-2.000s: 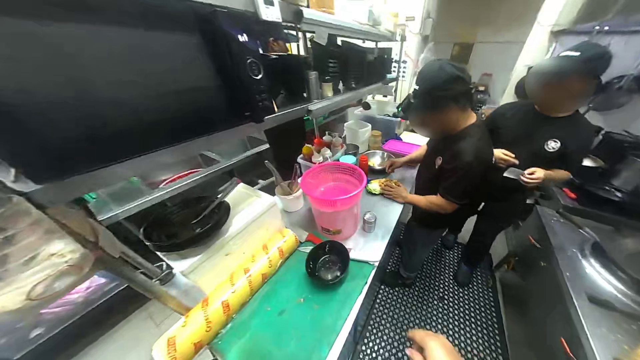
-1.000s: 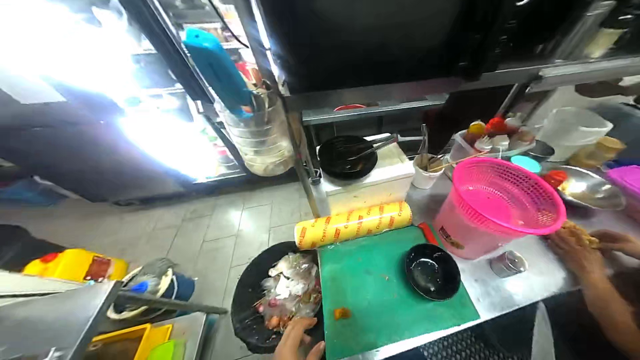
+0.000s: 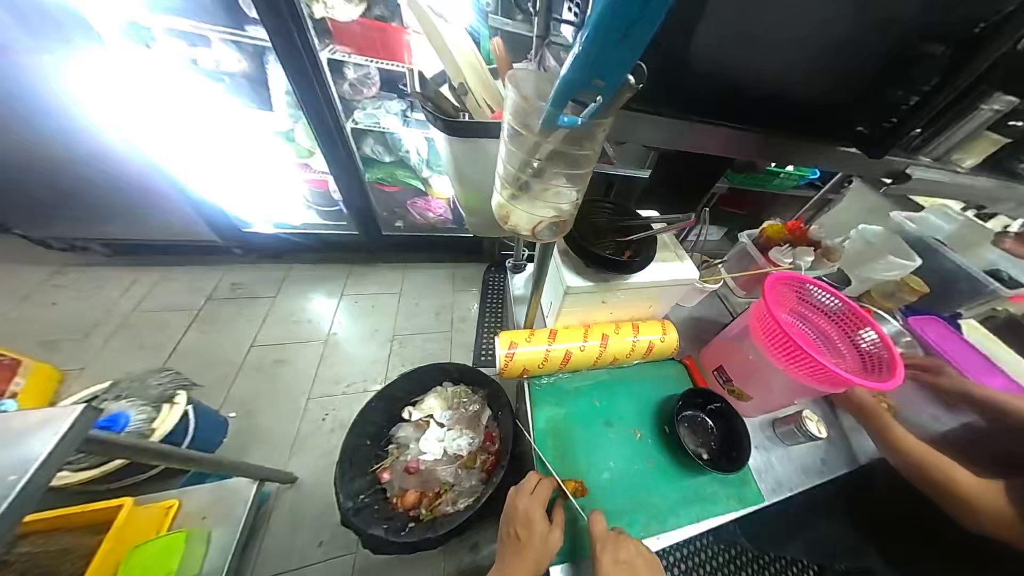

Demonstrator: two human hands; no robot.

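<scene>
On the green cutting board (image 3: pixel 632 432) lies a small brown piece of food (image 3: pixel 574 487). My right hand (image 3: pixel 620 552) is closed around the handle end of a knife (image 3: pixel 552 468), whose thin blade points up and left over the board's left edge. My left hand (image 3: pixel 528 516) is beside the blade, its fingertips close to the food; whether they touch blade or food cannot be told. A black bowl (image 3: pixel 712 430) stands on the board's right side. Behind it lies a red handle (image 3: pixel 693 371). A roll of yellow plastic wrap (image 3: pixel 588 348) lies along the board's back edge.
A black-lined bin (image 3: pixel 352 464) full of food scraps stands left of the board. A pink basket (image 3: pixel 832 332) tops a pink bucket (image 3: pixel 744 360), with a metal can (image 3: pixel 800 427) in front. A co-worker's hands (image 3: pixel 872 400) are at right. A clear container (image 3: pixel 552 160) of utensils hangs ahead.
The view has swung far left and down. Both hands are now at the board with the knife; one second ago a hand was by the bin. The brown food came into view on the board.
</scene>
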